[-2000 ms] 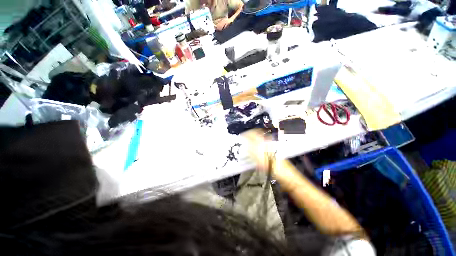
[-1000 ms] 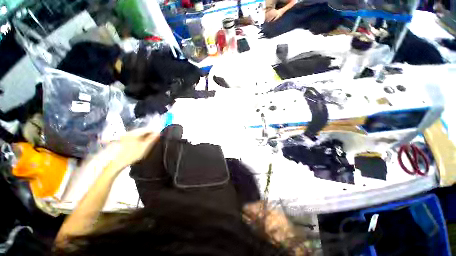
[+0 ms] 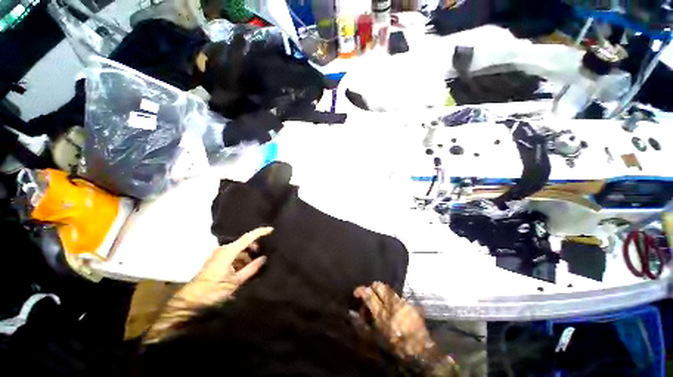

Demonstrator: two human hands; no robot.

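Note:
A dark brown garment piece (image 3: 325, 247) lies across the table's front edge in front of me, with a rounded flap at its top left. My left hand (image 3: 232, 265) rests on its left part, thumb and fingers apart. My right hand (image 3: 391, 313) is on its lower right part with the fingers curled; whether it pinches the cloth is not clear. The sewing machine (image 3: 487, 158) stands to the right, with a pile of black labels (image 3: 509, 239) under its arm. A dark square patch (image 3: 584, 258) lies right of the labels.
Red-handled scissors (image 3: 644, 254) lie at the far right. A blue basket (image 3: 653, 324) is below the table edge. A clear plastic bag (image 3: 133, 132), an orange bag (image 3: 77, 210) and dark cloth (image 3: 254, 74) are at the left. Bottles (image 3: 364, 33) stand at the back.
The view has swung left. The garment piece has come onto the table, and its outlined pocket-like panel no longer shows. My left hand has moved right and down onto the cloth.

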